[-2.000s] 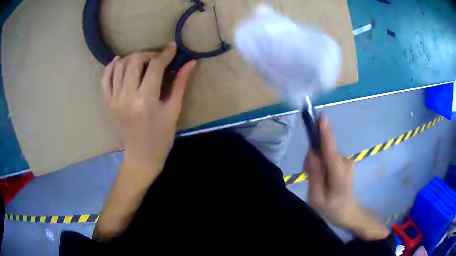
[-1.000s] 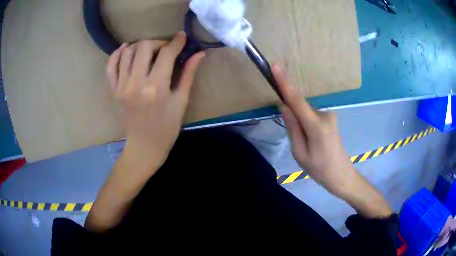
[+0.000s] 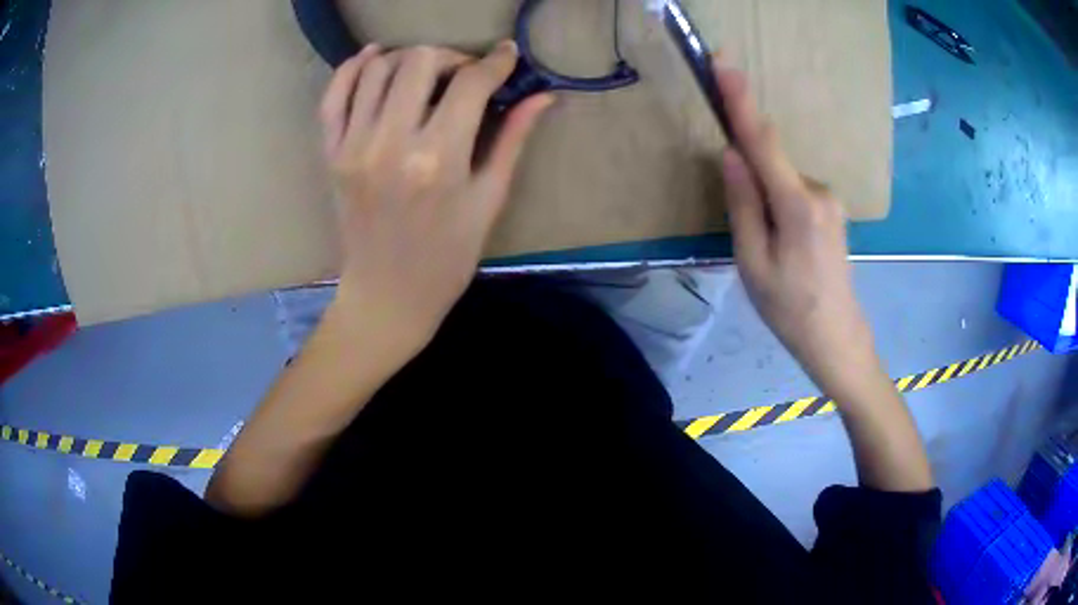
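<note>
A black headphone headband assembly lies on the tan cardboard work mat [image 3: 201, 154], partly cut off by the top edge. Its thick headband [image 3: 324, 31] runs down to my left hand [image 3: 414, 166]. My left hand grips the assembly at the joint, between thumb and fingers. The open C-shaped ear-cup yoke [image 3: 582, 83] curves to the right of my fingertips, with a thin lead wire across its opening. My right hand [image 3: 786, 213] holds the dark handle of the wiping wand [image 3: 700, 65], right of the yoke. The wand's white head is nearly all out of frame at the top.
A small black tool [image 3: 941, 33] and white scrap [image 3: 911, 108] lie on the blue-green bench [image 3: 1005, 166] right of the mat. Blue bins [image 3: 993, 546] stand at lower right. A red object [image 3: 33, 343] is at the left. Striped tape [image 3: 757, 417] crosses the grey floor.
The wand has lifted off the yoke and moved up and right, its white head leaving the picture. My left hand keeps its hold. The whole view has shifted, showing the black tool more fully.
</note>
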